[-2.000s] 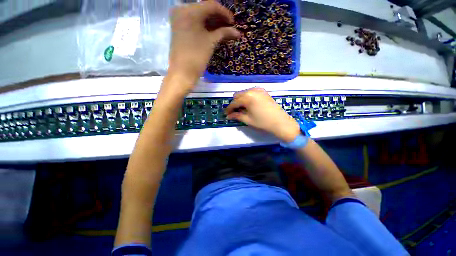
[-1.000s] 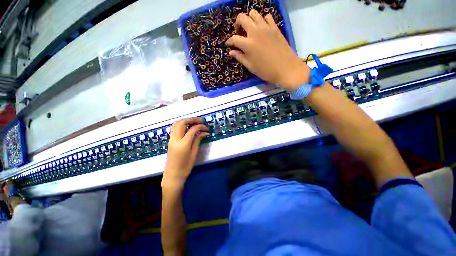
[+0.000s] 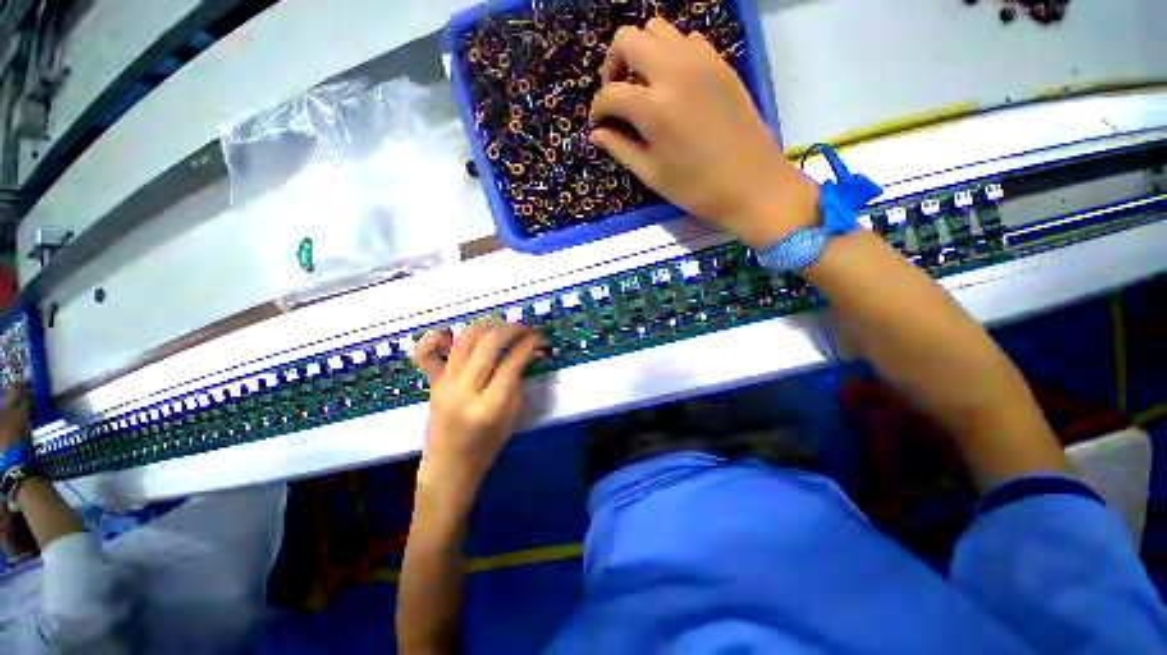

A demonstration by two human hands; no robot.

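My right hand (image 3: 698,134), with a light blue strap and bright blue clip on the wrist, is over the blue bin (image 3: 493,179) of copper-brown coils (image 3: 544,122). Its thumb and fingers are curled close together at the coils; whether a coil is between them cannot be told. My left hand (image 3: 474,378) is on the long row of green circuit boards (image 3: 614,320), fingers bent down onto the boards. Its fingertips are partly hidden, and I cannot tell if they hold anything. White block components (image 3: 691,270) line the far edge of the boards.
A clear crumpled bag (image 3: 358,192) with a green mark lies left of the bin. Loose dark components (image 3: 1024,10) lie at the top right. Another person's hand (image 3: 15,416) and a second blue bin (image 3: 36,365) show at the left edge. Pale rails (image 3: 1088,218) flank the boards.
Over two seconds, my left hand has moved from the bin to the boards, and my right hand from the boards to the bin. The view has turned and shifted left.
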